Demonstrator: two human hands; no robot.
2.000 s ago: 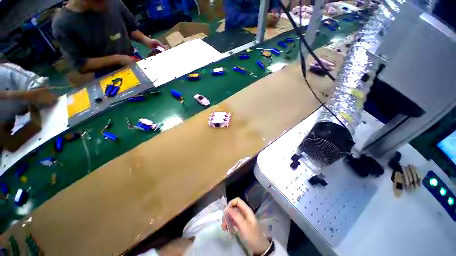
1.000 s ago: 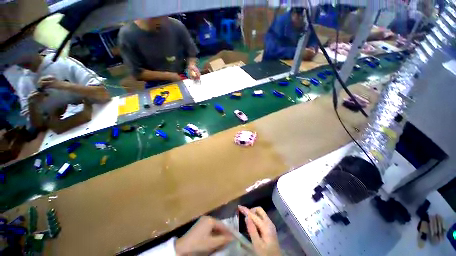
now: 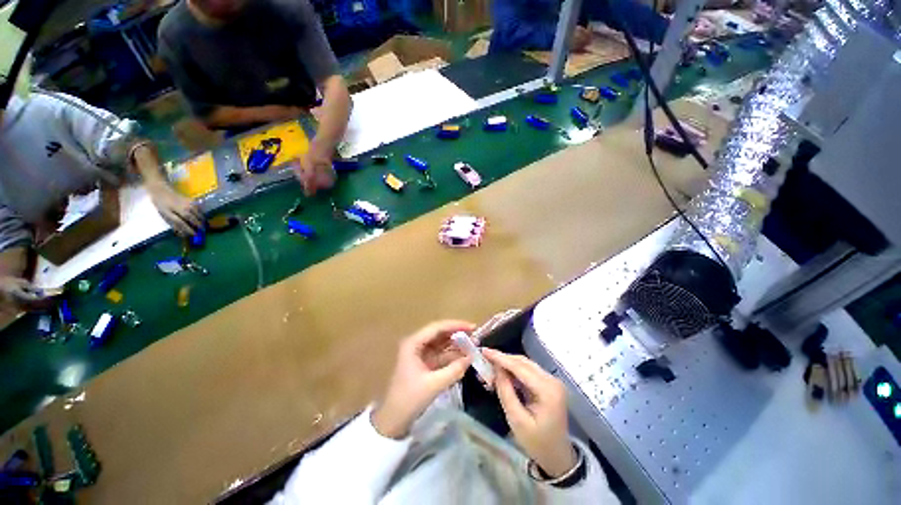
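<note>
My left hand [image 3: 423, 375] and my right hand [image 3: 532, 402] are together near the front edge of the brown-paper strip. Between their fingertips they hold a small pale pink-white product housing [image 3: 472, 355]. Fingers cover parts of it. A small cluster of pink-and-white units [image 3: 461, 231] sits on the brown paper [image 3: 326, 335] ahead of my hands.
The green belt [image 3: 326, 258] carries blue cylinders with wires. Coworkers' hands [image 3: 318, 170] reach to it. At right are the perforated work plate [image 3: 632, 419], stop blocks [image 3: 654, 369], black duct inlet [image 3: 682, 294], silver duct [image 3: 761, 148] and lit button panel [image 3: 884, 395]. Green boards [image 3: 83, 454] lie far left.
My hands have risen from over the lap and now hold the pale housing up between their fingertips. The view has shifted. Two coworkers' hands have moved out to the belt.
</note>
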